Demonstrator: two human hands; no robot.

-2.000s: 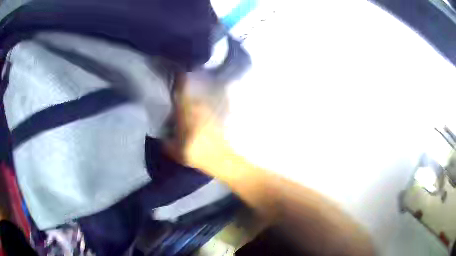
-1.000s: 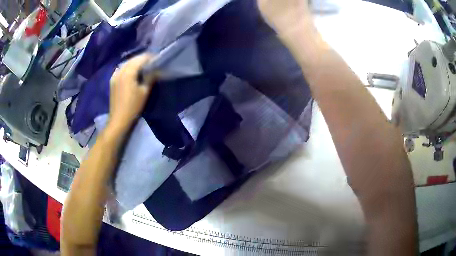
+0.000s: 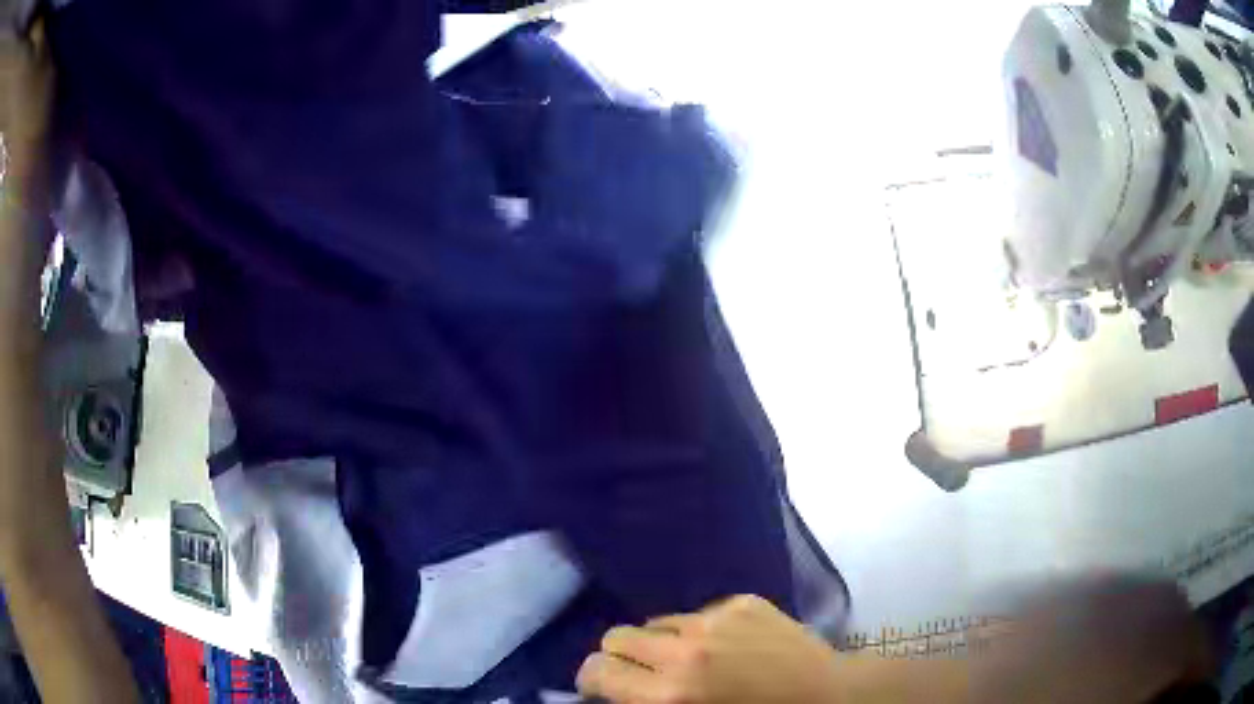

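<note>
A navy garment body (image 3: 550,371) lies spread across the middle of the table, with a small white mark, perhaps a label, near its upper part. A light grey-blue panel (image 3: 488,605) shows at its lower edge, and more pale fabric (image 3: 296,550) hangs at its left. My right hand (image 3: 708,653) is at the bottom edge of the garment, fingers curled on the fabric. My left hand (image 3: 25,96) is at the upper left, beside the navy fabric, cut off by the picture's edge; its fingers are unclear.
An off-white sewing machine head (image 3: 1086,165) stands at the upper right above its bed (image 3: 970,330), which has red stickers. A grey machine part (image 3: 96,413) is at the left. A ruler scale (image 3: 935,635) runs along the white table's front edge. Red and blue items show at the lower left.
The garment now lies longer, mostly navy side showing, with less pale fabric visible. My right hand has come down from the top to the lower edge; my left hand has moved up and left.
</note>
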